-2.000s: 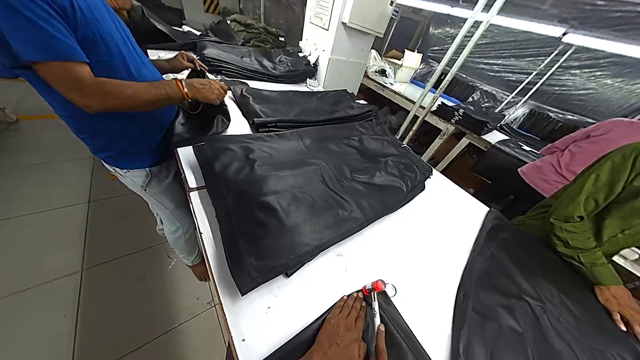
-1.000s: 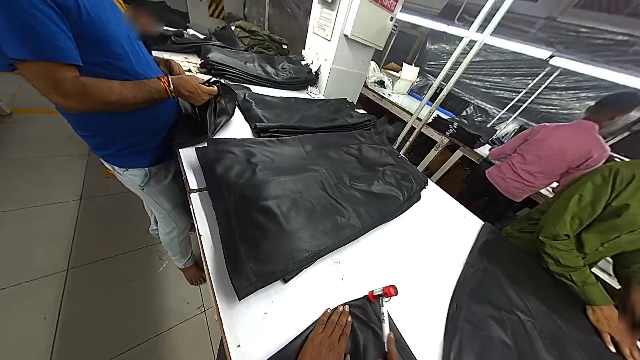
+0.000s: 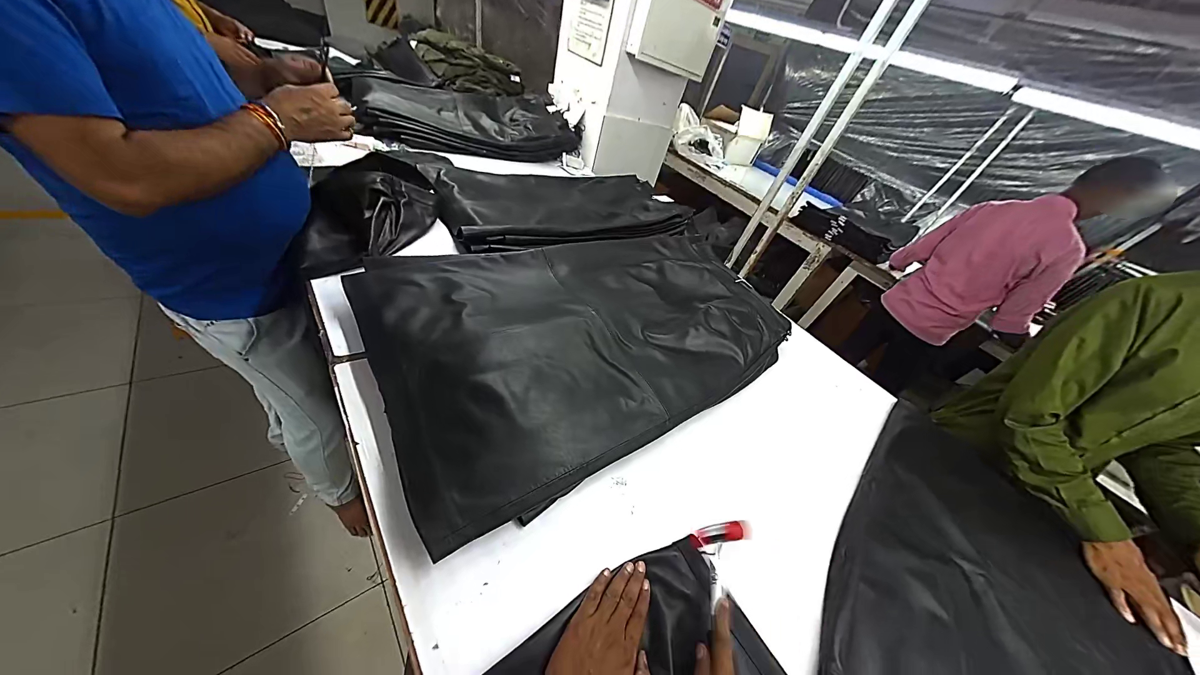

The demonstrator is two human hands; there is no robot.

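My left hand (image 3: 605,623) lies flat, palm down, on a black leather-like piece (image 3: 670,591) at the table's near edge. Just right of it, my right hand (image 3: 717,647) grips a small hammer (image 3: 720,534) with a red head and a pale handle. The head is blurred and sits over the tip of the black piece; part of my right hand is cut off by the frame's bottom. Beyond my hands, a stack of black leather-like panels (image 3: 562,366) lies on the white table (image 3: 750,459).
At left a person in a blue shirt (image 3: 187,187) stands by the table, near more black stacks (image 3: 562,202). On the right, a person in a green shirt (image 3: 1078,403) rests a hand on a large black piece (image 3: 975,562). A person in pink (image 3: 1003,267) is farther back.
The co-worker in blue has raised their hands away from the black piece they held a second ago. My left hand stays flat on the piece, and the hammer stays in my right hand.
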